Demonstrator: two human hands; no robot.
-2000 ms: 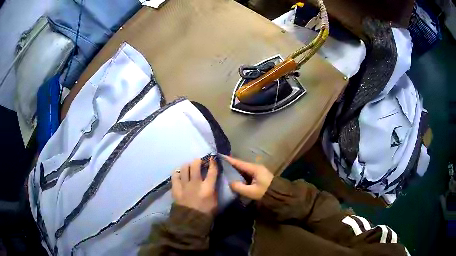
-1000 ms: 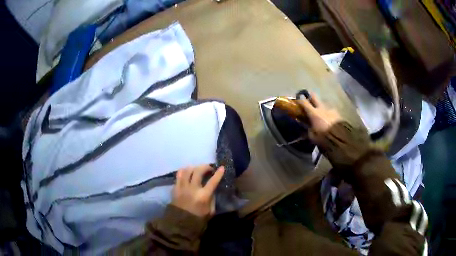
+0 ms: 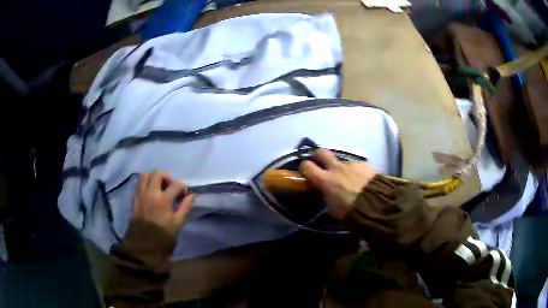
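Note:
A part-sewn garment body, white inside with dark flecked seam strips, is spread over the pressing table. My right hand is closed round the orange-brown handle of the steam iron. The iron sits on the garment at the right end of the lower dark seam, its tip pointing left. My left hand lies on the white cloth left of the iron, by the same seam, fingers bent; whether it pinches the cloth cannot be told. The iron's underside is hidden.
The tan pressing table shows beyond the garment. The yellow-brown hose runs from the iron to the right and upward. A blue padded bar is at the far left edge. White cloth is heaped right of the table.
My right hand has brought the iron left from the bare table onto the garment. My left hand has moved left along the seam. The view has shifted, and the garment appears further right.

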